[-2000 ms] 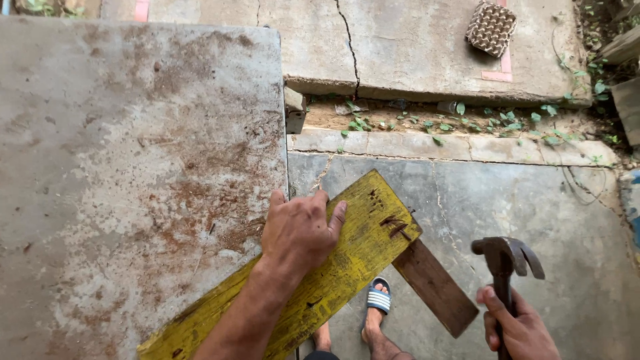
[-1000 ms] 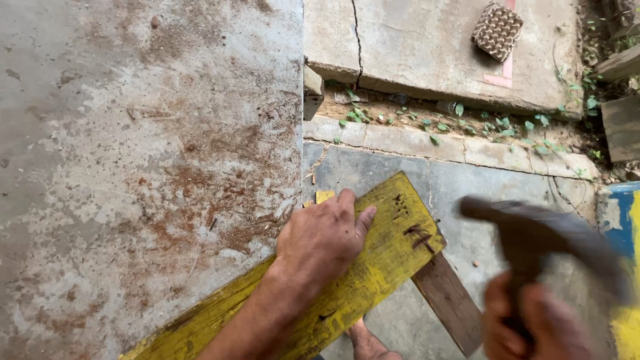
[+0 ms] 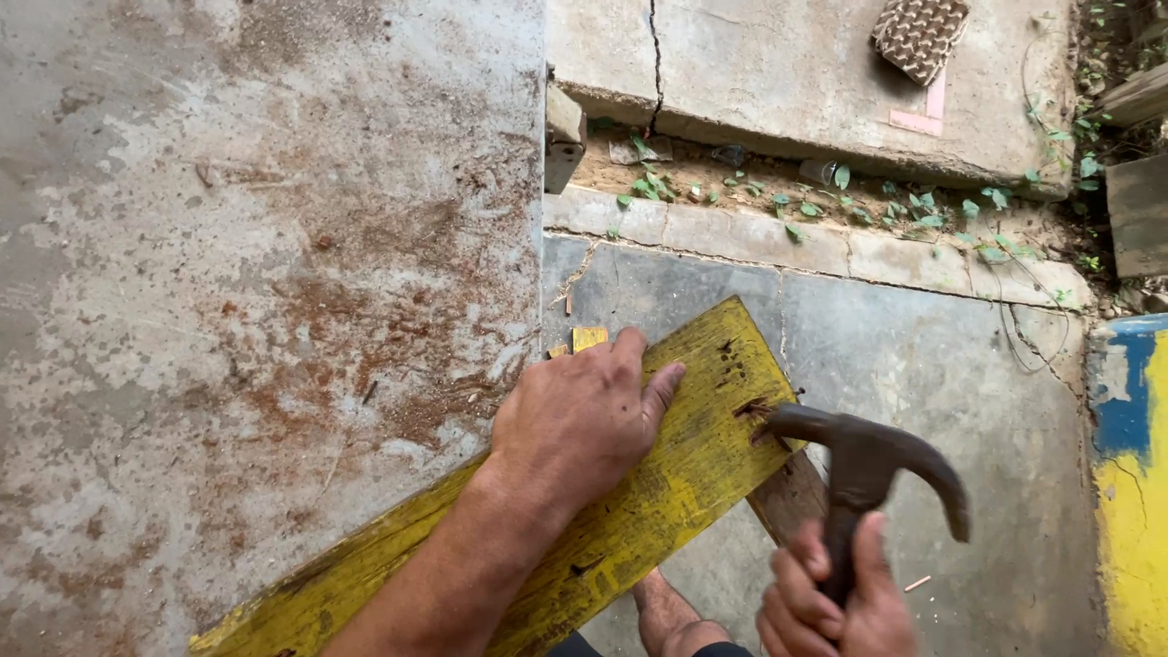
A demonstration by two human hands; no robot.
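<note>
My left hand (image 3: 584, 415) grips the far edge of a yellow-painted wooden board (image 3: 639, 511), its thumb on the top face. The board lies slantwise over the edge of a worn concrete-like tabletop (image 3: 274, 301). My right hand (image 3: 835, 593) is closed around the handle of a claw hammer (image 3: 862, 456). The hammer's striking face is at the splintered spot near the board's right end, and its claw points right. Beneath that end a brown wooden piece (image 3: 789, 497) slants out, partly hidden by the hammer and hand. A small nail-like tip (image 3: 800, 392) shows at the board's end edge.
Small yellow wood pieces (image 3: 589, 339) show just beyond my left hand. A patterned block (image 3: 920, 38) rests on the cracked concrete slab (image 3: 803, 82). Small plants grow in the gap. A blue and yellow painted surface (image 3: 1131, 474) stands at the right. My leg shows below the board.
The hammer, raised and blurred one second ago, is now down at the board's right end. My left hand stays on the board. The view has shifted somewhat.
</note>
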